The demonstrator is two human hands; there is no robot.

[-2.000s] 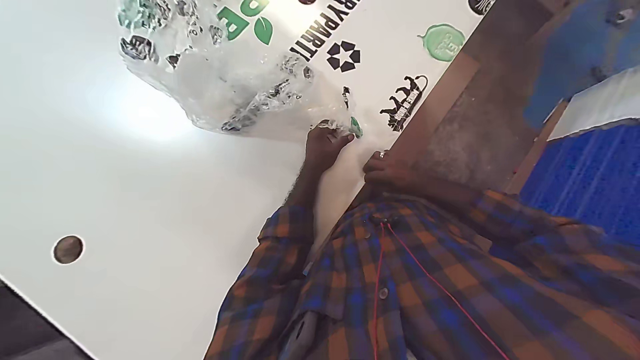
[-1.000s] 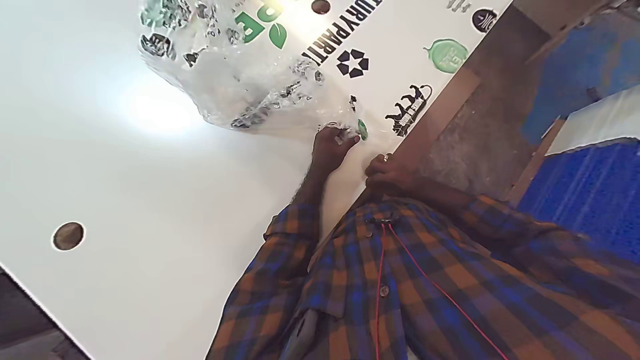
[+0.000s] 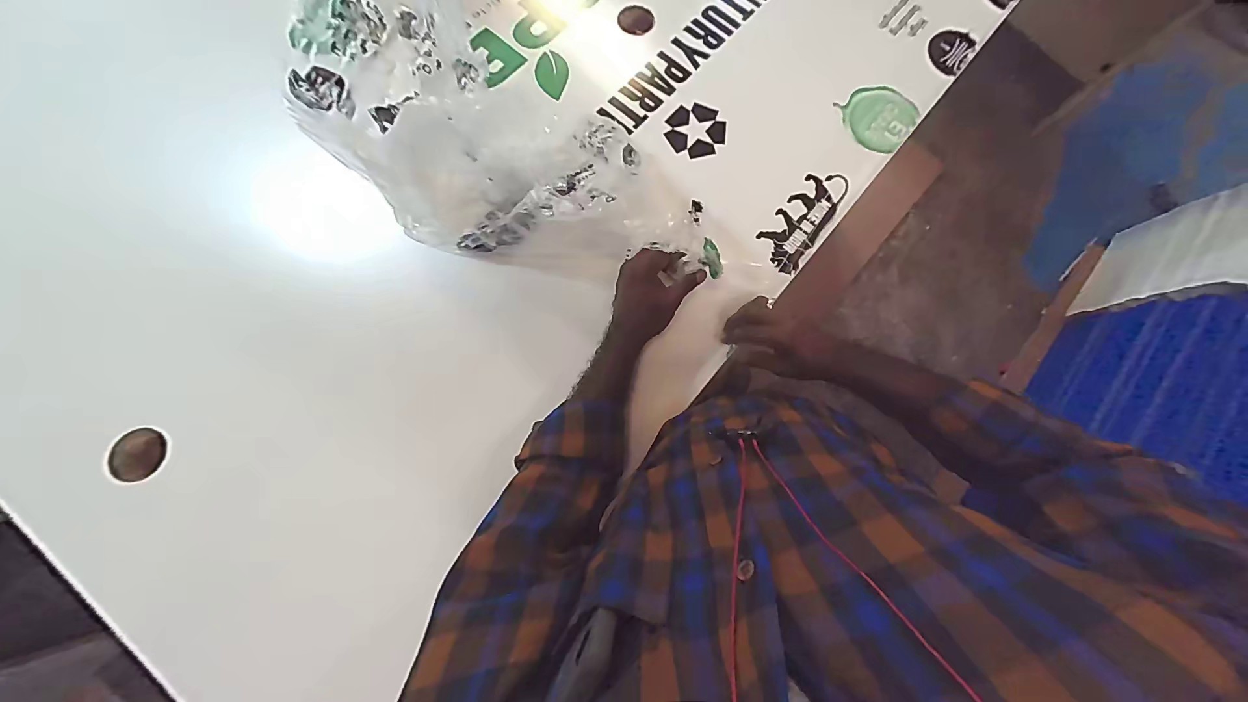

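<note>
A large white panel (image 3: 292,390) with round holes lies in front of me. Clear plastic film (image 3: 439,175), printed in black and green, is bunched over its upper part. My left hand (image 3: 653,292) grips the gathered film near the panel's edge, fingers curled around it. Close by, to the right, my right hand (image 3: 770,336) rests at the panel's edge with its fingers bent; whether it pinches any film cannot be told. Smoother printed film (image 3: 760,127) lies flat over the panel's upper right.
Beyond the panel's right edge is a brown strip (image 3: 868,224), with a grey floor (image 3: 926,283) below. Farther right stands a blue ribbed surface (image 3: 1150,380) with a white top part (image 3: 1160,244). One hole (image 3: 137,455) shows at the panel's left.
</note>
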